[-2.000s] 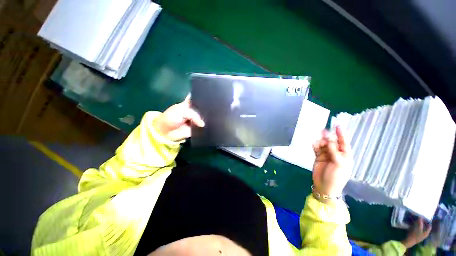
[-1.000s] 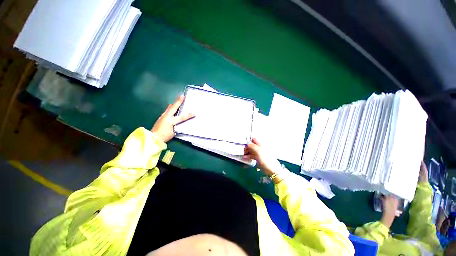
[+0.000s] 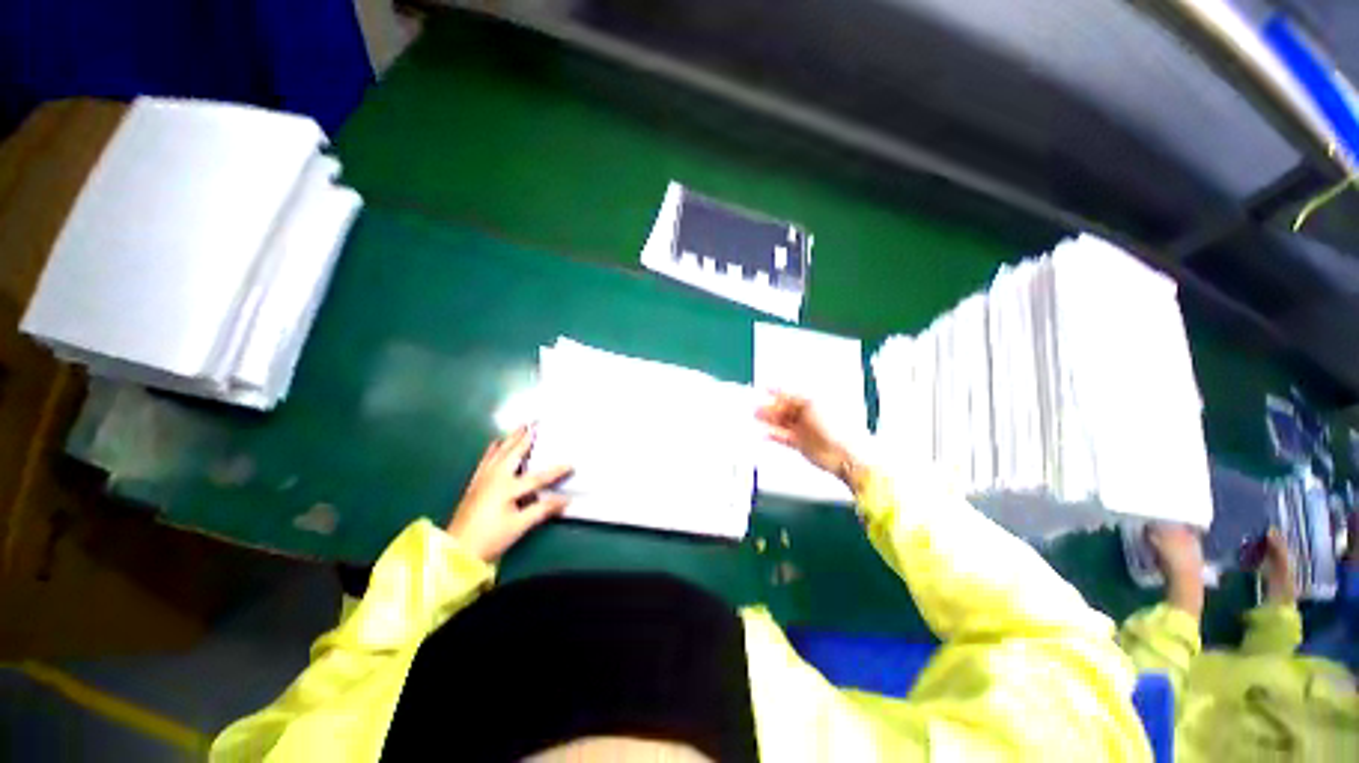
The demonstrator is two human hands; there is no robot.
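A flat white sleeve (image 3: pixel 641 447) lies before me on the green bench, with more white edges under it. Whether a tablet is inside or under it is hidden. My left hand (image 3: pixel 504 499) is at its lower left edge, fingers spread, with the thumb reaching over the edge. My right hand (image 3: pixel 802 429) is at its upper right edge with bent fingers; whether they pinch the edge cannot be told. A blank white sheet (image 3: pixel 812 365) lies just right of the sleeve, partly under my right hand.
A tall row of white sleeves (image 3: pixel 1028 388) stands at right, and a flatter white pile (image 3: pixel 179 246) lies at left. A dark panel on white backing (image 3: pixel 730 246) lies on the green surface behind. Another person's hands (image 3: pixel 1177 559) and yellow sleeves are at far right.
The dark-bordered tablet between my hands is no longer visible; plain white shows there. My left hand has opened beside it, and my right hand has moved to the upper right edge. The view has shifted.
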